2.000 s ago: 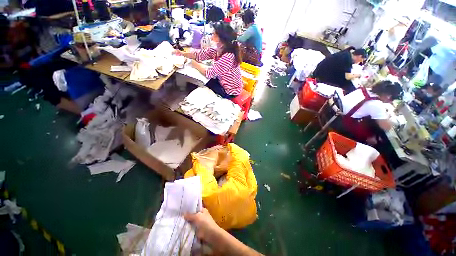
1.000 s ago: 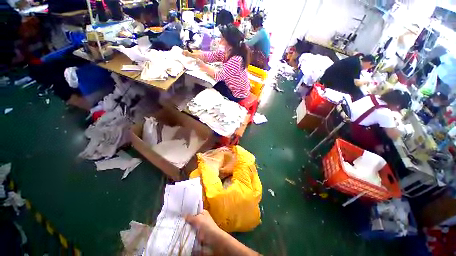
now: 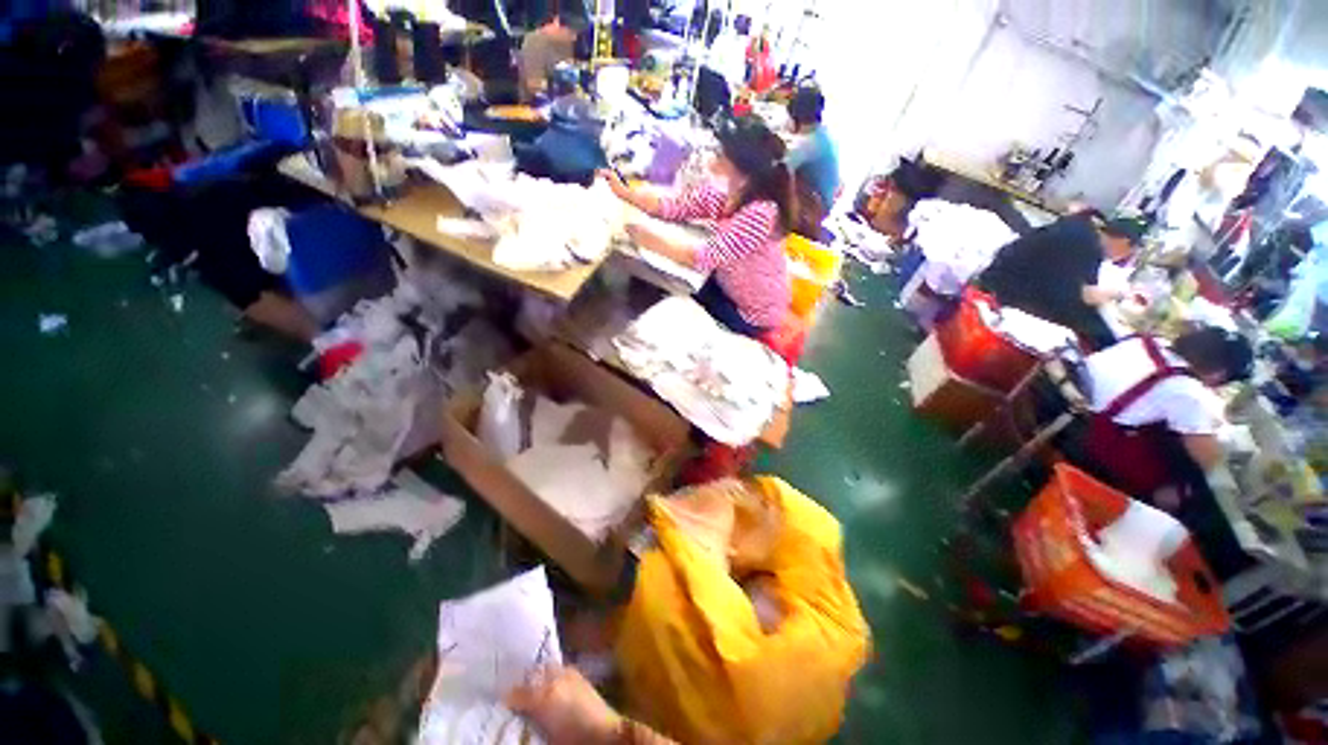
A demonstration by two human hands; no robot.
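Observation:
White paper sheets (image 3: 492,648) with faint printed or written lines are held up at the bottom centre of the picture, their lower part cut off by the edge. One hand (image 3: 565,706) grips their right side, with its forearm coming in from the bottom edge at the right. It looks like my right hand, a little blurred. My left hand is not in view. A yellow sack (image 3: 750,619), open at the top, stands on the floor just right of the hand.
A cardboard carton (image 3: 568,546) with white pieces stands beyond the sheets. A white heap (image 3: 382,393) lies left of it. A person in a striped top (image 3: 750,259) sits at a table (image 3: 437,218). An orange crate (image 3: 1114,560) and more seated workers are at the right.
The carton, tables and people have shifted rightward in the picture. The sack looks larger and nearer. The hand still holds the sheets, now lower in the picture.

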